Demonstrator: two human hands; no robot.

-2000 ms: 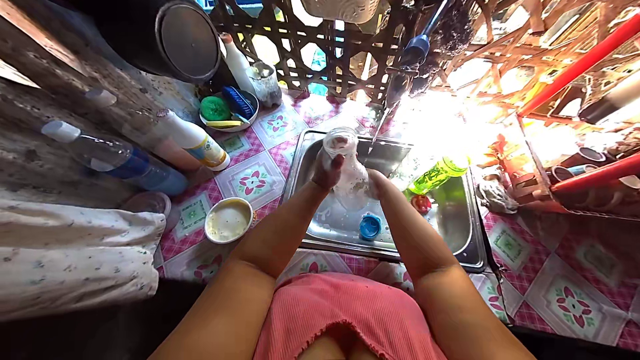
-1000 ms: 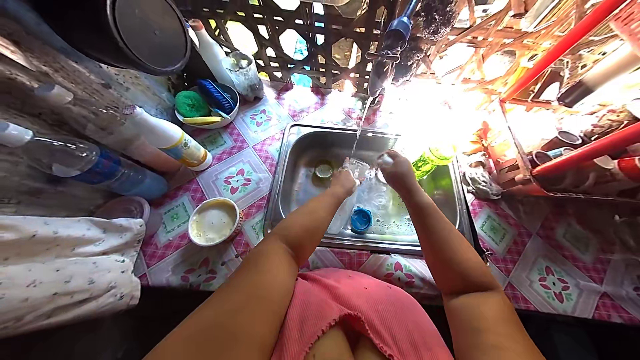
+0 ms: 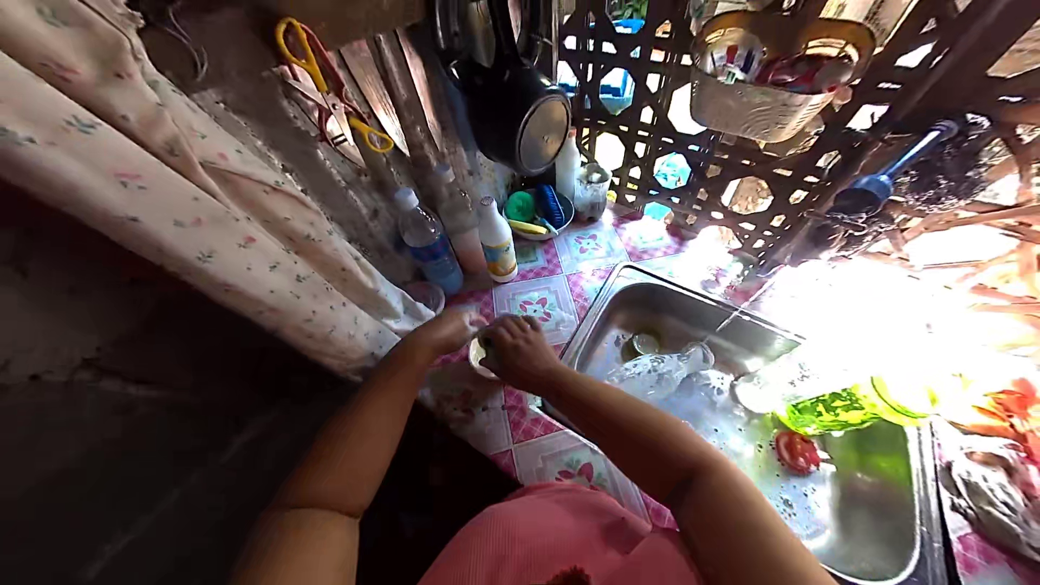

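Both of my hands are over a small white tub (image 3: 479, 357) on the checked tablecloth, left of the steel sink (image 3: 873, 520). My left hand (image 3: 451, 331) is at the tub's upper left with its fingers bunched; whether it holds something cannot be seen. My right hand (image 3: 520, 349) curls over the tub's right side, close to the left hand, and hides part of the tub. In the sink lie a clear plastic bottle (image 3: 654, 374), a small round clear item (image 3: 646, 343), a green patterned container (image 3: 829, 409) and a red lid-like item (image 3: 797, 452). A thin stream of water runs into the sink.
Behind the tub stand a white bottle (image 3: 497, 244), a blue-labelled plastic bottle (image 3: 431, 248) and a bowl (image 3: 561, 230) with a blue brush (image 3: 550, 206). A floral curtain (image 3: 244, 219) hangs at left. Scissors (image 3: 329, 97) and a black pan (image 3: 520, 122) hang above; a ladle hangs near the lattice.
My hands have moved left from the sink to the white tub. The clear bottle now lies in the sink. The view has swung left.
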